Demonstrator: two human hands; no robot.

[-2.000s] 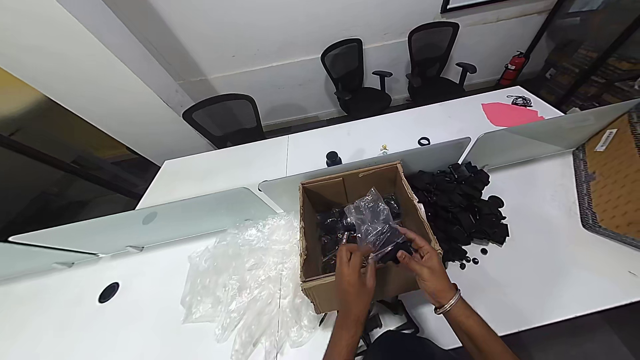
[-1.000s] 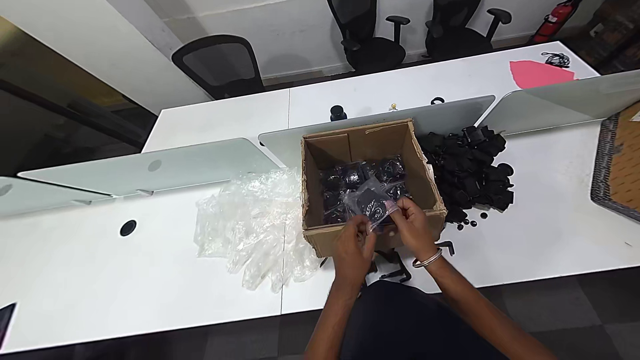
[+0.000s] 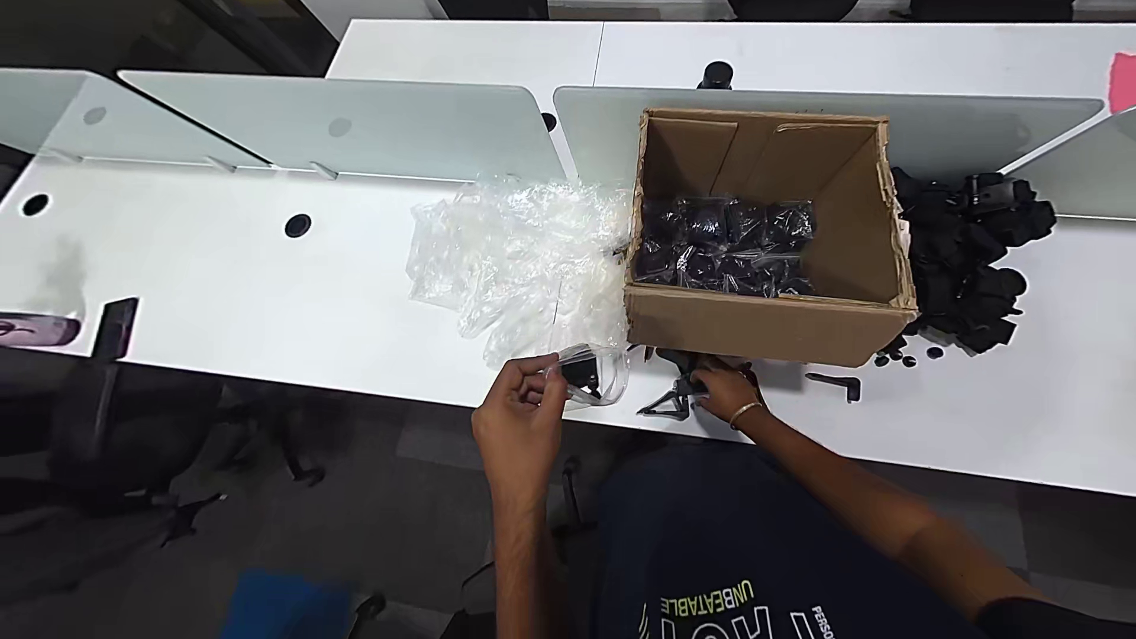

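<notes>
Between its thumb and fingers my left hand (image 3: 524,413) pinches a clear plastic bag (image 3: 611,373) with a small black part inside, over the table's front edge. My right hand (image 3: 728,390) is on black plastic parts (image 3: 672,401) in front of the box, its fingertips partly hidden among them; whether it grips one I cannot tell. An open cardboard box (image 3: 768,328) stands just beyond, holding several bagged black items (image 3: 707,222). Left of the box lies a heap of clear plastic bags (image 3: 524,257).
Right of the box is a pile of black parts (image 3: 963,257), with small black discs (image 3: 910,361) and an L-shaped black piece (image 3: 834,382) nearby. Frosted divider panels (image 3: 355,124) run behind. A black cylindrical object (image 3: 717,75) stands beyond them.
Both hands were together over the box with a bagged item; now they are apart, the left holding a bag left of the box front, the right down at the black parts. The view has shifted.
</notes>
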